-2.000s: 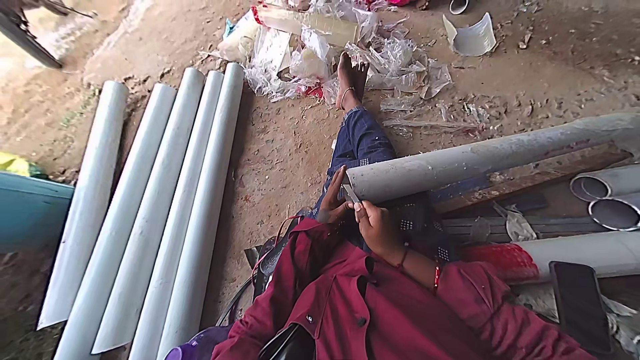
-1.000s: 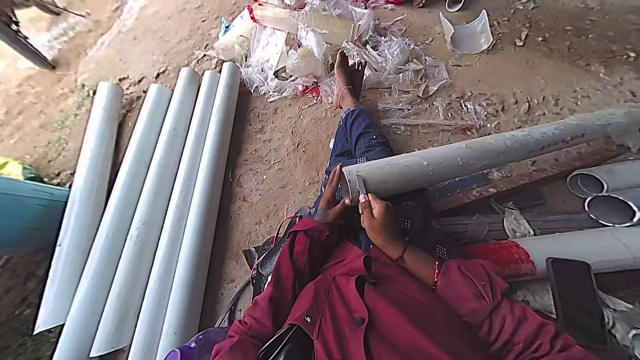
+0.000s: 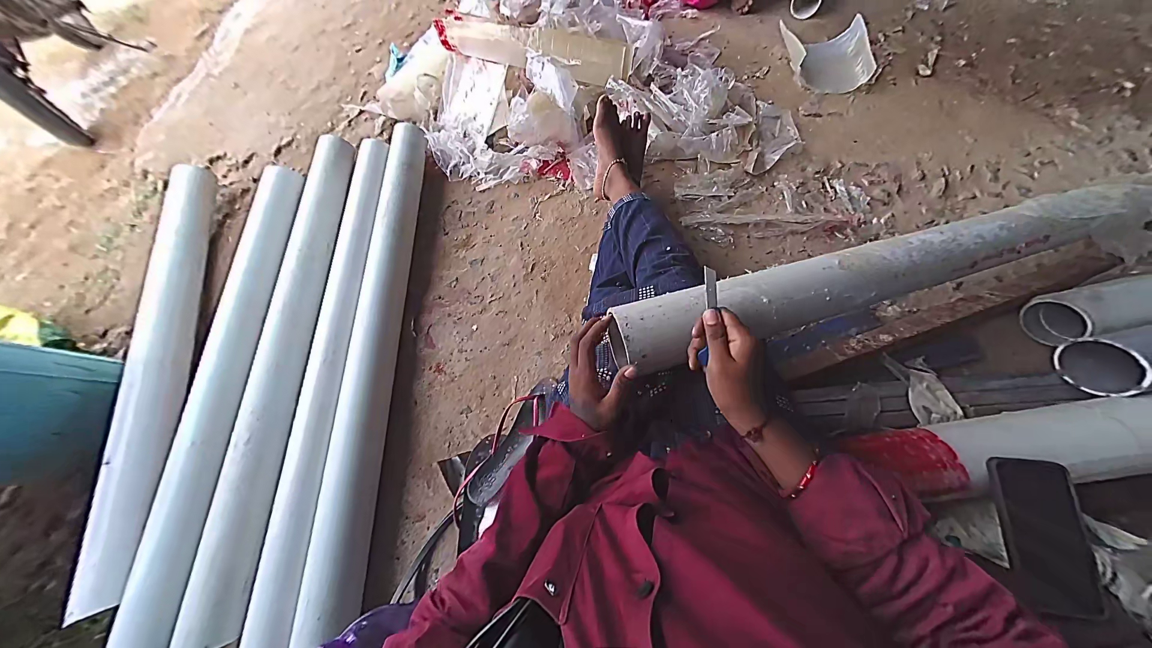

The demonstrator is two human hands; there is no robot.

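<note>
A long grey plastic pipe (image 3: 810,292) lies across my lap, its open end toward the left and its far part running to the upper right. My left hand (image 3: 598,373) grips the rim at that open end, fingers on the far side and thumb on the near side. In my right hand (image 3: 727,360) is a knife (image 3: 711,288) with a flat, narrow blade, which points away from me over the pipe's upper surface, a short way in from the rim. Whether the blade touches the pipe I cannot tell.
Several pale pipes (image 3: 292,387) lie side by side on the ground at left, near a teal container (image 3: 54,409). Crumpled plastic film (image 3: 549,108) surrounds my foot. At right are two pipe ends (image 3: 1102,364), a red-marked pipe (image 3: 1044,441) and a smartphone (image 3: 1046,531).
My right hand and the knife have moved right along the pipe, away from its open end. My left hand stays at that end.
</note>
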